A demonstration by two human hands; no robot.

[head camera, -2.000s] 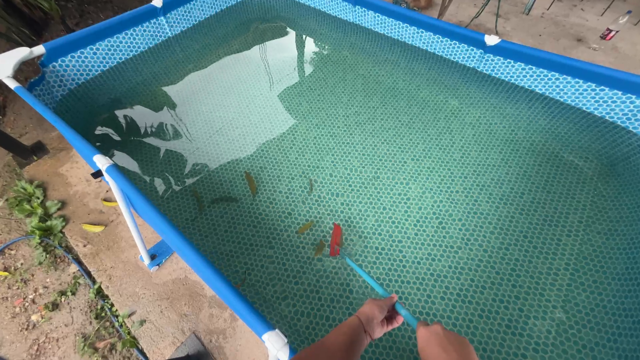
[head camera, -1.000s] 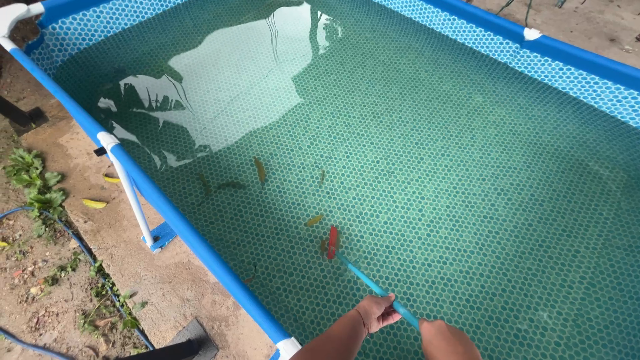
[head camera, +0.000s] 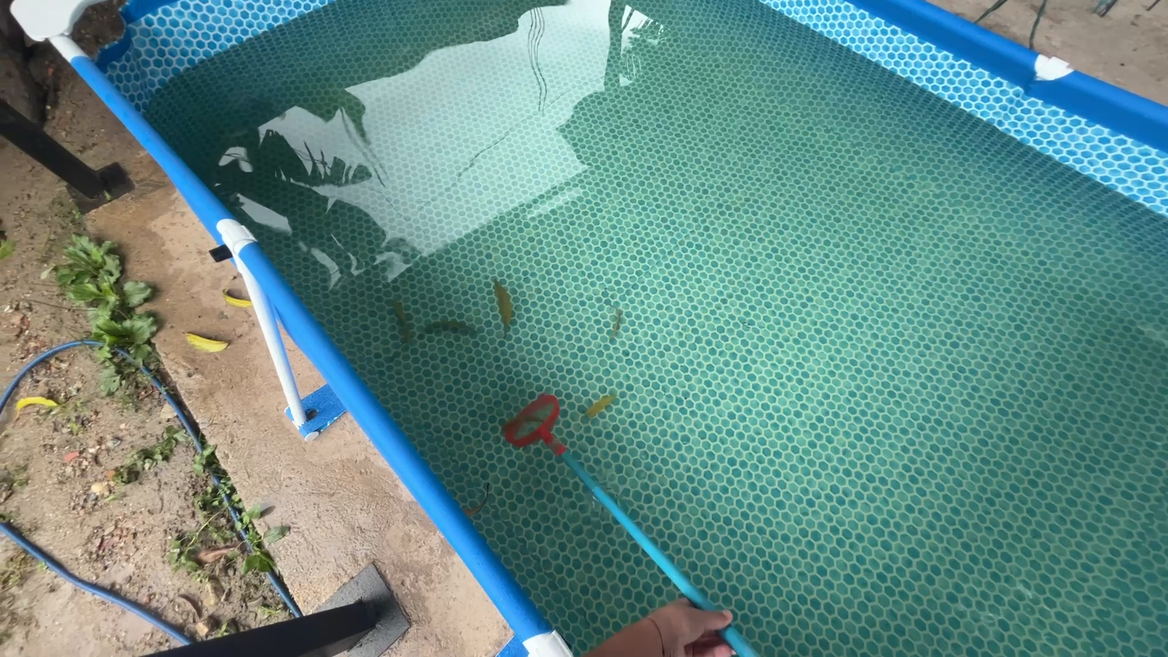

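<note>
My left hand [head camera: 695, 630] grips the light blue pole [head camera: 652, 547] of a small skimmer net at the bottom of the view. The net's round red rim [head camera: 532, 421] lies in the water of a frame pool, with what looks like a leaf in it. Just right of the rim is a yellow leaf [head camera: 599, 406]; farther off are a brown-yellow leaf [head camera: 504, 303], a dark curved leaf [head camera: 449, 328] and a small leaf [head camera: 617, 323]. My right hand is out of view.
The pool's blue rail [head camera: 365, 401] runs along the left, with a white support leg [head camera: 274, 338] outside it. Beyond lie a blue hose [head camera: 182, 415], green weeds [head camera: 105, 292], yellow leaves [head camera: 206, 343] on concrete, and a black post [head camera: 274, 634] at the lower left.
The net's red rim has turned from a narrow edge-on shape to an open oval. My right hand, earlier on the pole, has left the view. The view has shifted somewhat.
</note>
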